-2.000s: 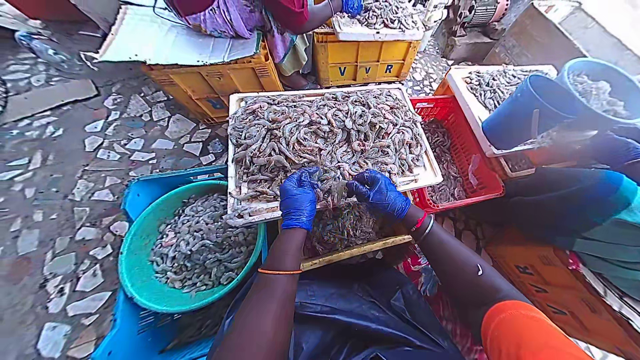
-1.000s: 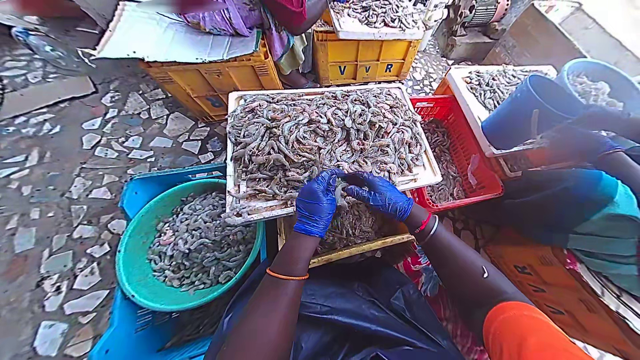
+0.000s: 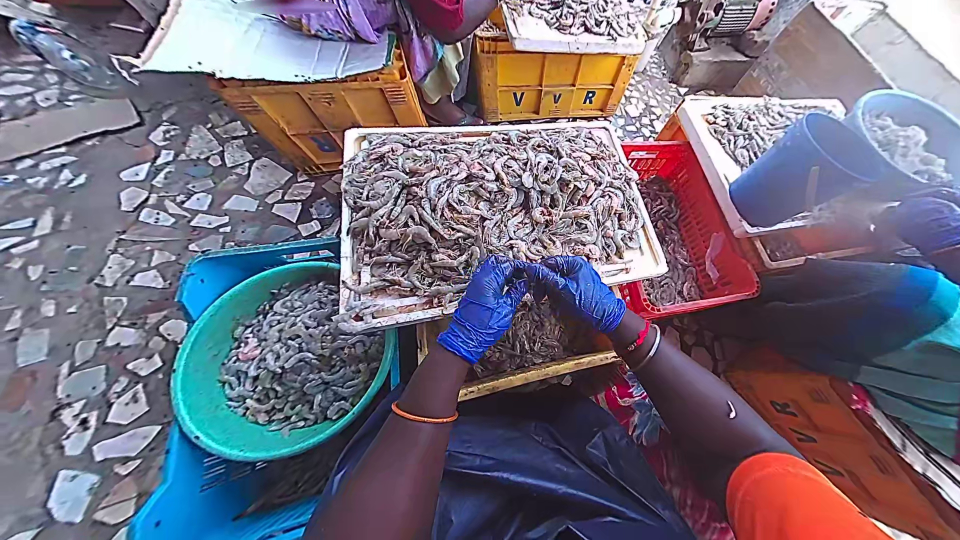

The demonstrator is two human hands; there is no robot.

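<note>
Both hands wear blue gloves and meet fingertip to fingertip at the near edge of a white tray heaped with whole shrimp. My left hand has its fingers bent inward; my right hand is curled toward it. Whether a shrimp is between the fingers is hidden. Under the hands, a yellow crate holds dark shrimp pieces, possibly heads and shells. Left of them, a green basin contains greyish shrimp.
The basin rests on a blue crate. A red crate with shrimp stands right of the tray. Beyond it are a white tray, a blue bucket and another person's gloved hand. Yellow crates stand ahead, near another seated person.
My two hands have come closer together over the yellow crate than they were two seconds ago. The tray and the green basin keep their places.
</note>
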